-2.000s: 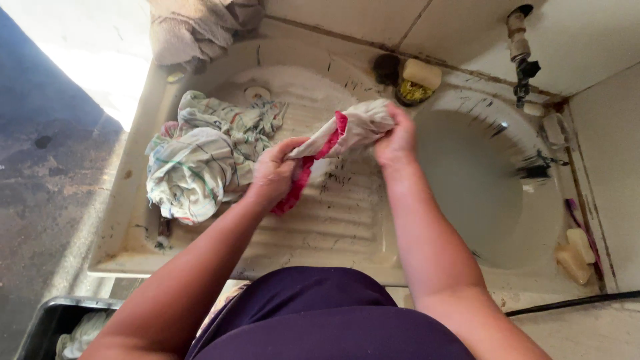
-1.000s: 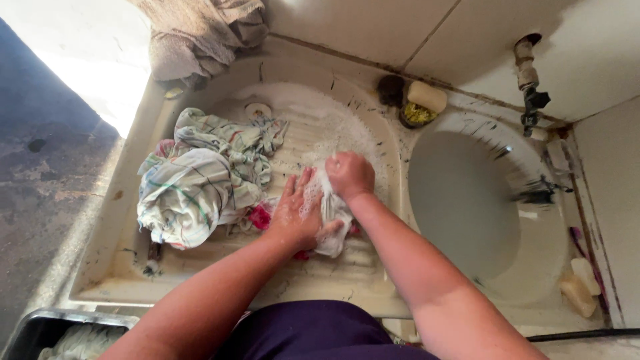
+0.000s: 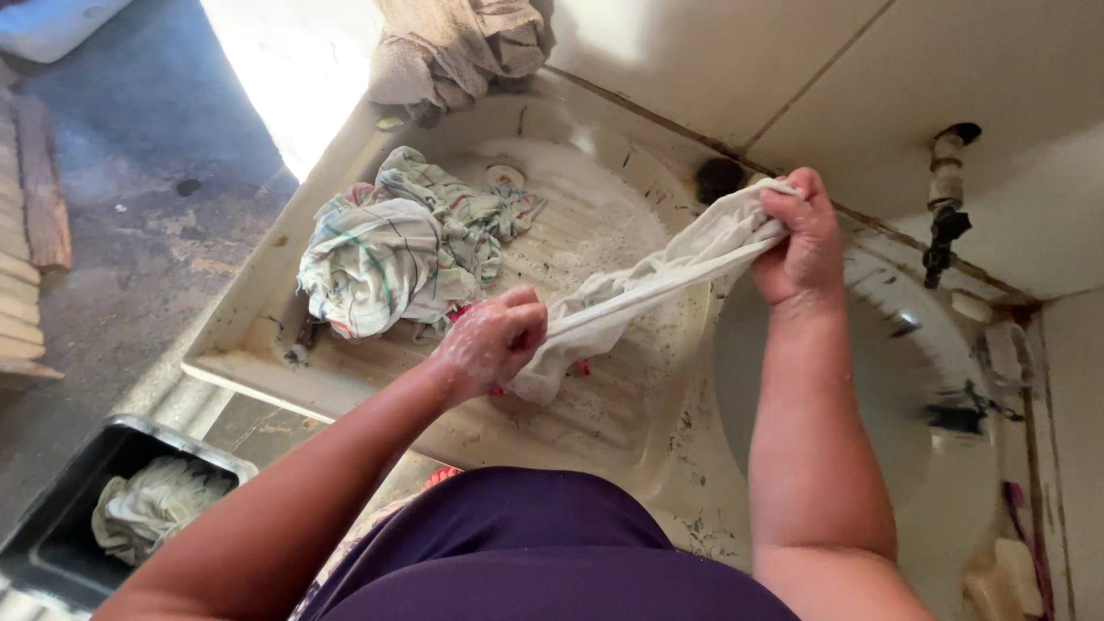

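Note:
A wet white cloth (image 3: 642, 289) with pink trim stretches slantwise over the ribbed washboard of a laundry sink (image 3: 595, 431). Its lower left end is closed in my left hand (image 3: 500, 341), which has suds on it. My right hand (image 3: 802, 237) grips the other end, higher up, near the edge of the round basin. Bits of the pink trim show beside and below my left hand. Bunched checked cloths (image 3: 379, 259) lie on the washboard's left part, just beyond my left hand. Foam covers part of the ribs behind the white cloth.
A greyish towel (image 3: 466, 52) is heaped on the sink's back left corner. Cloudy water (image 3: 811, 388) fills the round basin at right, below a wall tap (image 3: 947, 207). Soap bars (image 3: 1018, 573) sit at the right edge. A black tub (image 3: 52, 552) holding cloth stands at lower left.
A second ago both hands pressed the white cloth down on the washboard. Now it is lifted and stretched between them, my right hand having moved up and right.

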